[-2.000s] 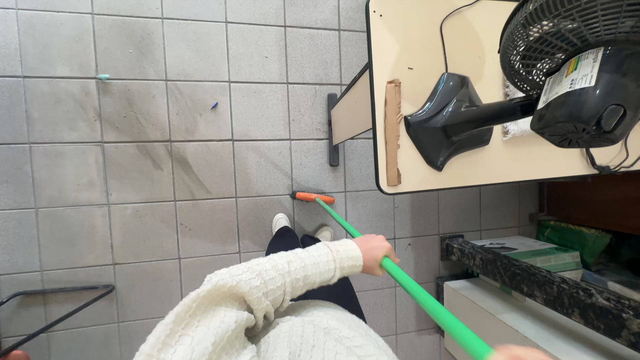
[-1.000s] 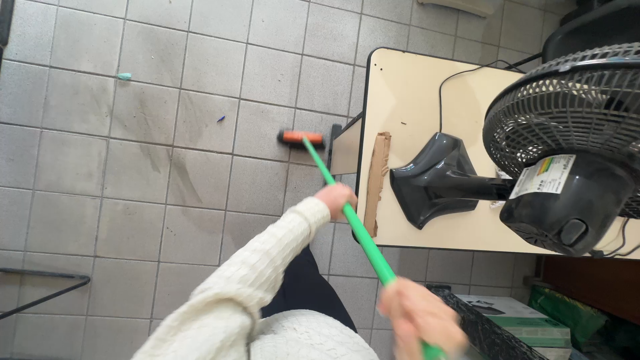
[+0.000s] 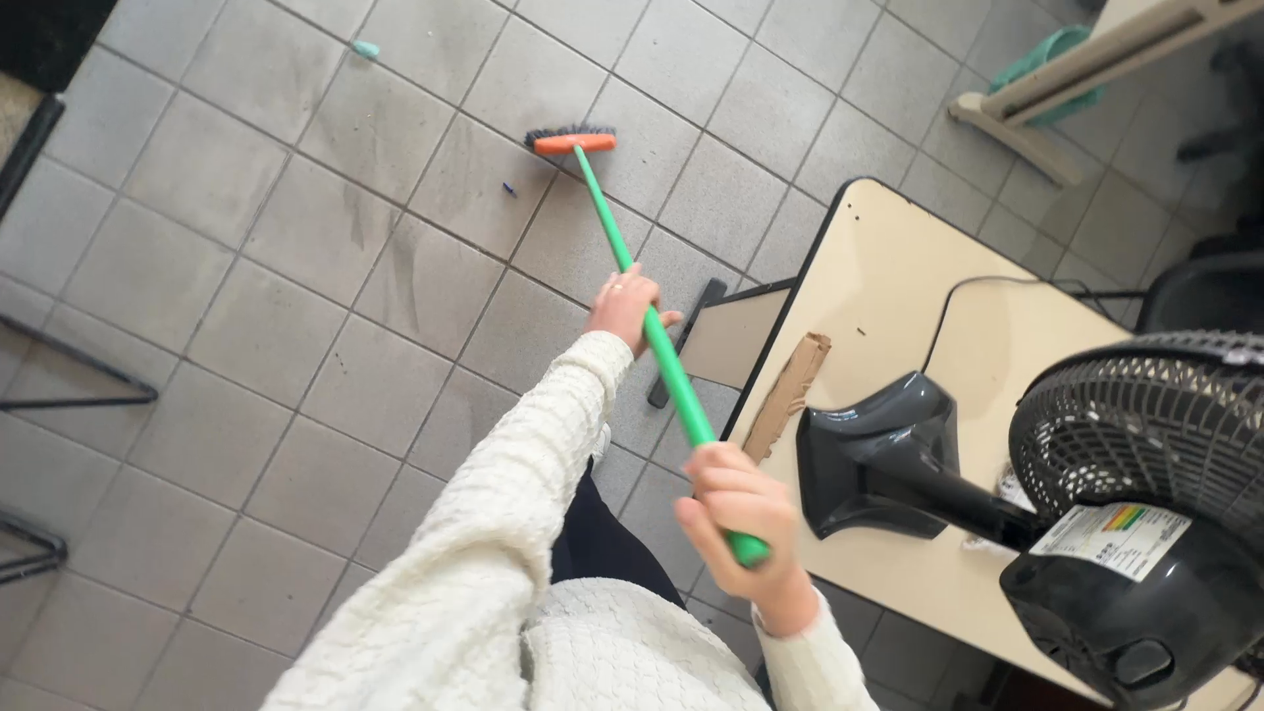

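Observation:
A broom with an orange head [image 3: 575,144] and dark bristles rests on the grey tiled floor. Its green handle [image 3: 681,380] runs back down toward me. My left hand [image 3: 629,308] lies around the handle at about its middle, and a ring shows on one finger. Near the top end of the handle is my right hand [image 3: 748,513], slightly blurred and wrapped around it, with the rounded tip sticking out. A small blue piece [image 3: 509,190] lies on the tiles just below the broom head. Farther left lies a small teal object [image 3: 365,48].
At the right, a beige table [image 3: 918,257] carries a black fan [image 3: 1136,513], its cord and a torn cardboard strip [image 3: 787,397]. The table's metal foot [image 3: 688,341] stands near my left hand. Black metal legs [image 3: 79,360] are at the left, and a teal bin [image 3: 1052,74] is at top right.
The broom head has moved away from the table's foot, out across the floor, to just beyond the blue piece. Both hands have stayed on the handle. The view has turned.

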